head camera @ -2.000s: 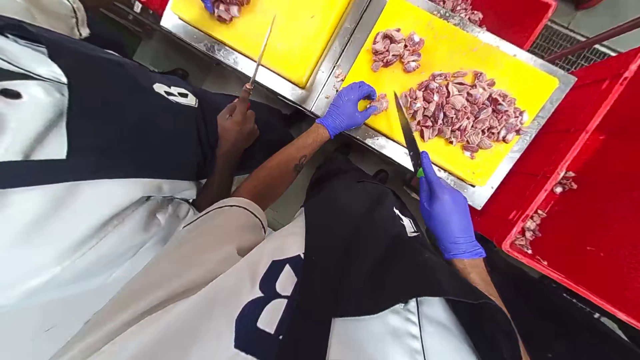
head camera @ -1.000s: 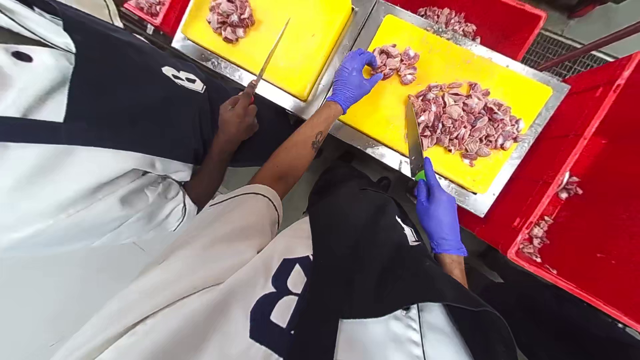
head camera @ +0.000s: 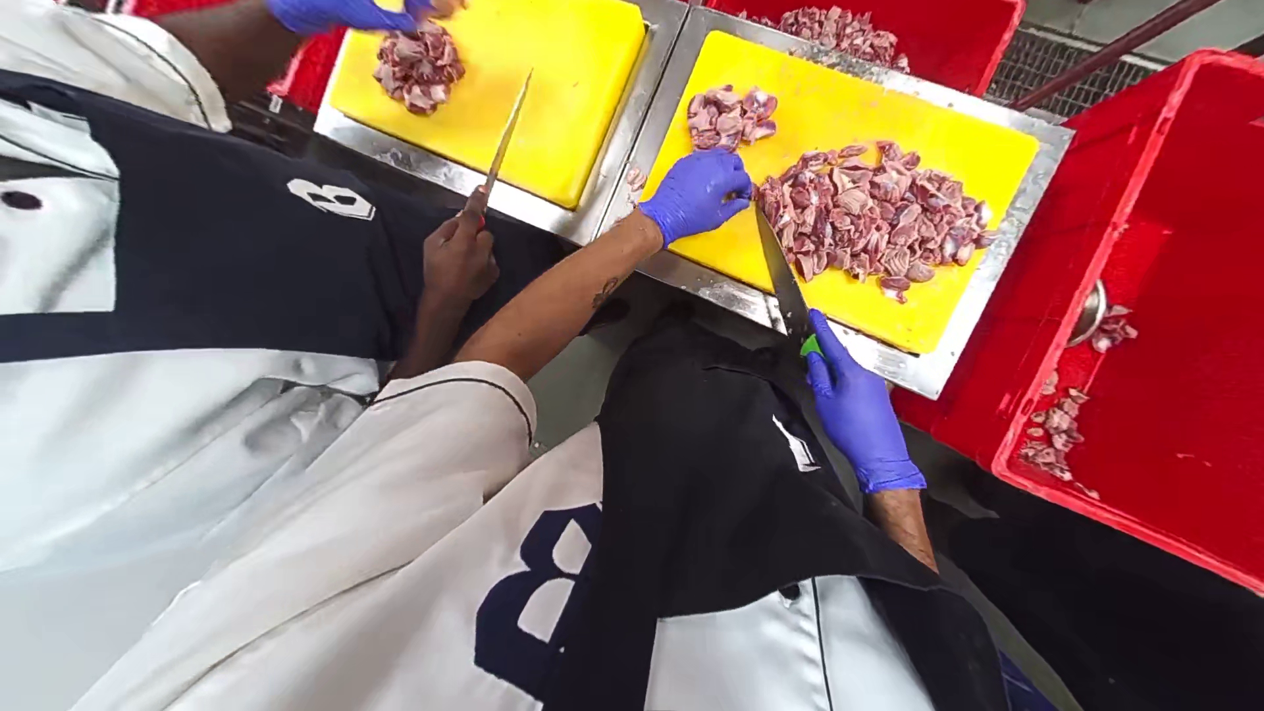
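My left hand [head camera: 699,195], in a blue glove, is over the yellow cutting board [head camera: 859,99], between a small pile of raw gizzard-like meat pieces [head camera: 729,117] and a larger heap [head camera: 874,212]. Its fingers are bent together near the heap's left edge; whether a piece is between them cannot be told. In my gloved right hand [head camera: 857,410] is a knife [head camera: 783,275] with a green handle, its blade pointing up across the board's front edge, tip beside the large heap. The board lies in a metal tray [head camera: 948,360].
A co-worker at the left holds another knife [head camera: 507,143] over a second yellow board [head camera: 553,59] with a meat pile [head camera: 420,67]. Red crates stand at the right [head camera: 1185,346] and behind the board [head camera: 948,30], with meat scraps in them. The metal tray rims adjoin.
My left hand has moved back from the small pile towards the larger heap. My right hand still holds the knife. The co-worker's gloved hand has come into view over the left board's pile.
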